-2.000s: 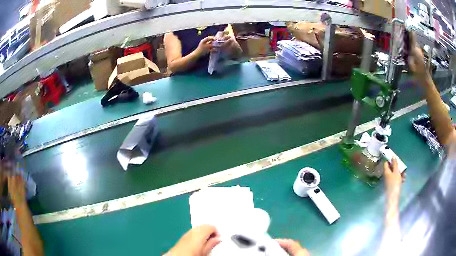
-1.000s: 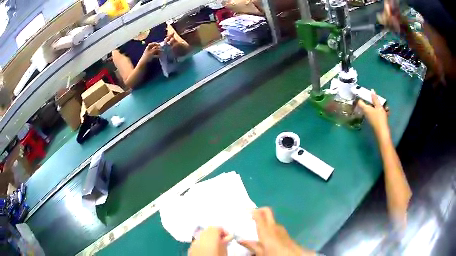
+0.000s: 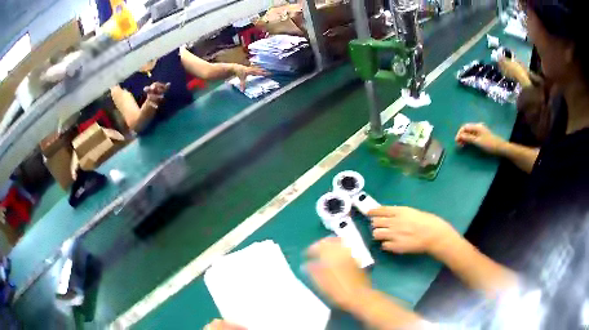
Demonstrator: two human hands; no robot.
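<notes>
Two white handheld magnifiers with black-ringed round heads lie side by side on the green bench. The nearer magnifier (image 3: 334, 206) has its handle beside my right hand (image 3: 336, 271), which is blurred; whether it touches or grips is unclear. A coworker's hand (image 3: 407, 230) is at the handle of the farther magnifier (image 3: 349, 183). A stack of white sheets (image 3: 265, 287) lies nearest me. My left hand (image 3: 223, 325) shows only as a bit at the bottom edge, by the sheets; its grip is hidden.
A green hand press (image 3: 381, 61) stands beyond the magnifiers, its fixture (image 3: 416, 145) holding no magnifier. Left are the belt's pale rail (image 3: 258, 213), a small carton (image 3: 70, 277) and a blurred grey box (image 3: 155, 187). Black parts (image 3: 489, 82) lie at right. Coworkers sit opposite and at right.
A second magnifier now lies beside the first, and the press fixture no longer holds one. My right hand has moved from the sheets towards the magnifiers. The view has turned right.
</notes>
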